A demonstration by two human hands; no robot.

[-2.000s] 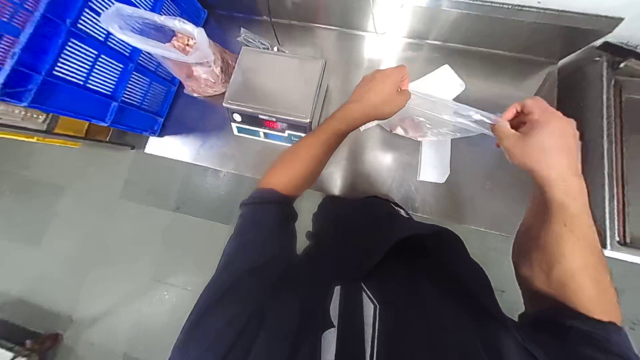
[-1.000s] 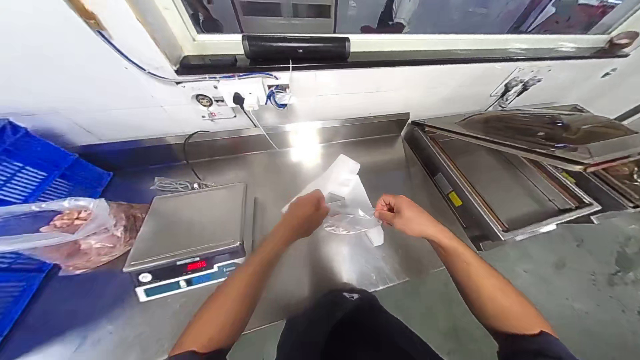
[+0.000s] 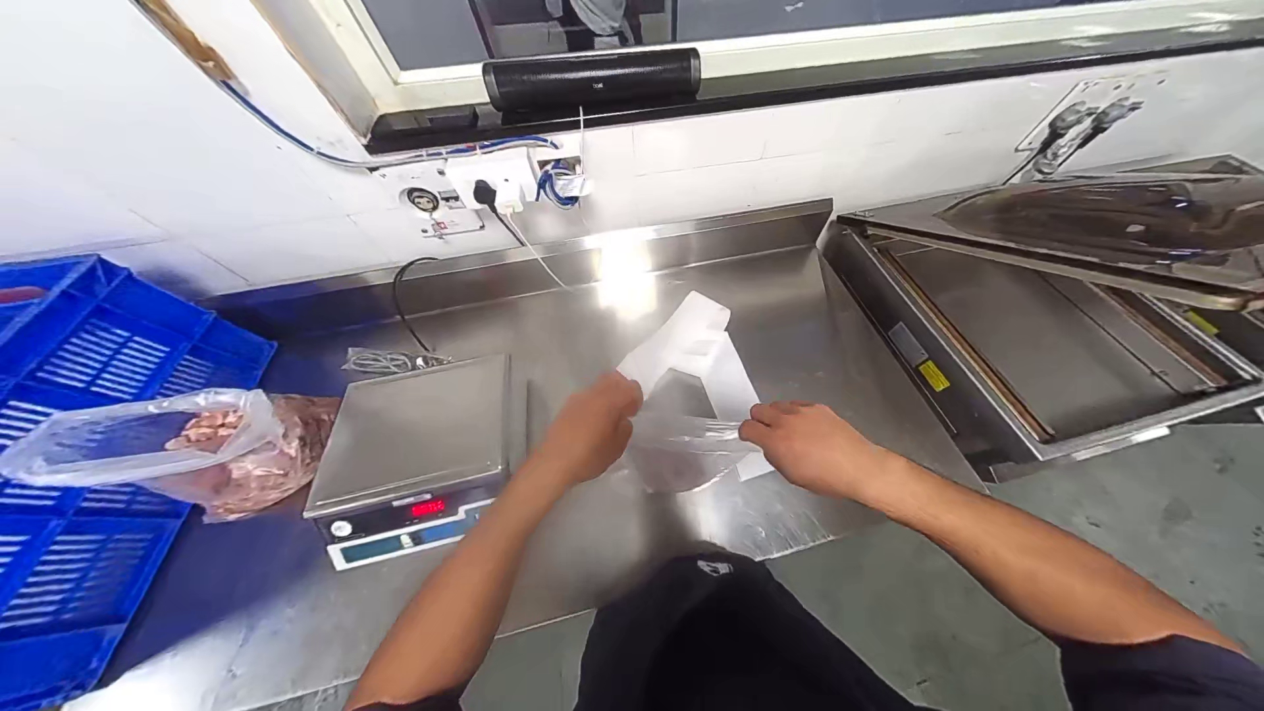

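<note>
A clear plastic bag (image 3: 686,449) is stretched between my two hands above the steel table. My left hand (image 3: 597,420) pinches its left edge, and my right hand (image 3: 790,439) pinches its right edge. Whether anything lies inside the bag I cannot tell. Just beyond it, white sheets (image 3: 699,321) rest on the steel, partly seen through the plastic. To the left of my left hand stands a digital scale (image 3: 420,430) with a bare steel pan and a lit red display. Beside the scale, an open plastic bag of raw meat pieces (image 3: 262,454) leans toward the blue crate.
Blue plastic crates (image 3: 99,355) stand at the left. A chamber vacuum sealer (image 3: 1047,336) with its lid raised is at the right. A raised steel rim (image 3: 731,232) runs along the back of the table. A coiled cable (image 3: 390,361) lies behind the scale, below wall sockets (image 3: 484,188).
The view has tilted up since the first frame. The clear bag, pulled out taut sideways two seconds ago, now hangs lower between my hands, which are closer together.
</note>
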